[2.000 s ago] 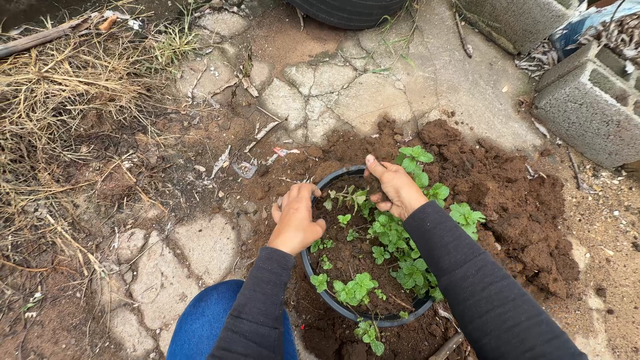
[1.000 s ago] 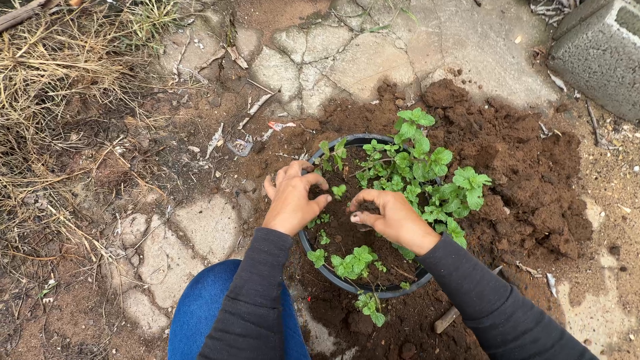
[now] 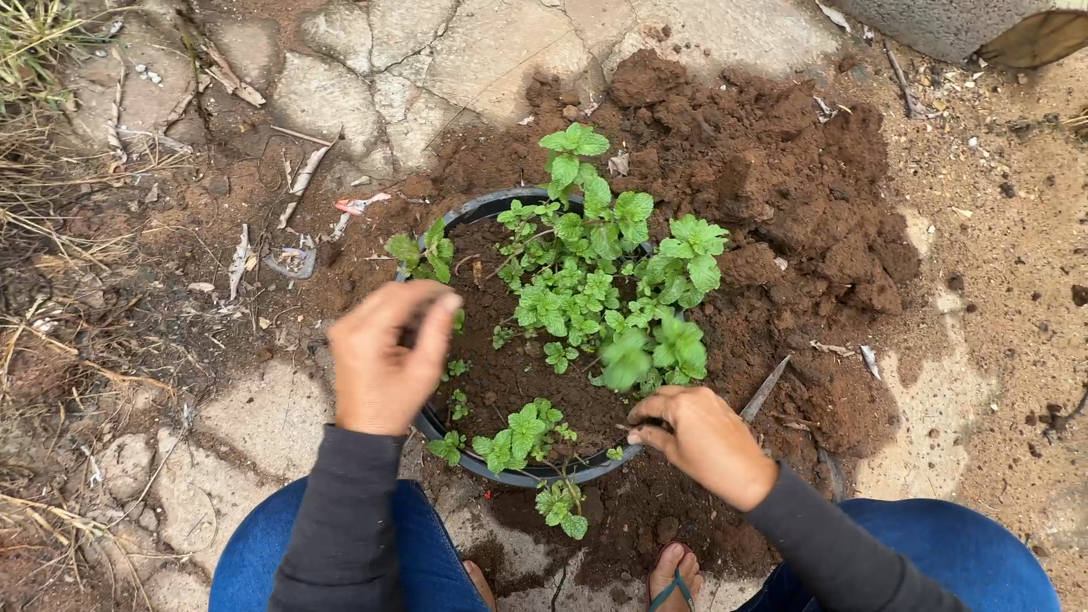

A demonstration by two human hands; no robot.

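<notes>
A round dark plastic pot point(image 3: 501, 478) full of brown soil point(image 3: 493, 365) stands on the ground between my knees. Leafy green plants that look like mint point(image 3: 574, 293) crowd its right and far side, with smaller sprigs point(image 3: 518, 435) at the near rim. My left hand point(image 3: 387, 357), slightly blurred, is over the pot's left rim, thumb and fingers curled apart; whether it holds anything is unclear. At the near right rim is my right hand point(image 3: 701, 438), its thumb and forefinger close together around what may be a thin stem.
Loose brown soil point(image 3: 765, 187) is heaped beyond and right of the pot. A pointed metal blade point(image 3: 765, 389) lies in it, near my right hand. Cracked concrete point(image 3: 476, 59) lies ahead, a concrete block point(image 3: 935, 21) at the top right, dry grass point(image 3: 42, 195) at the left.
My hands have moved apart: the left to the pot's left rim, the right from over the soil to the near right rim. The view has shifted and now shows both knees and a sandalled foot.
</notes>
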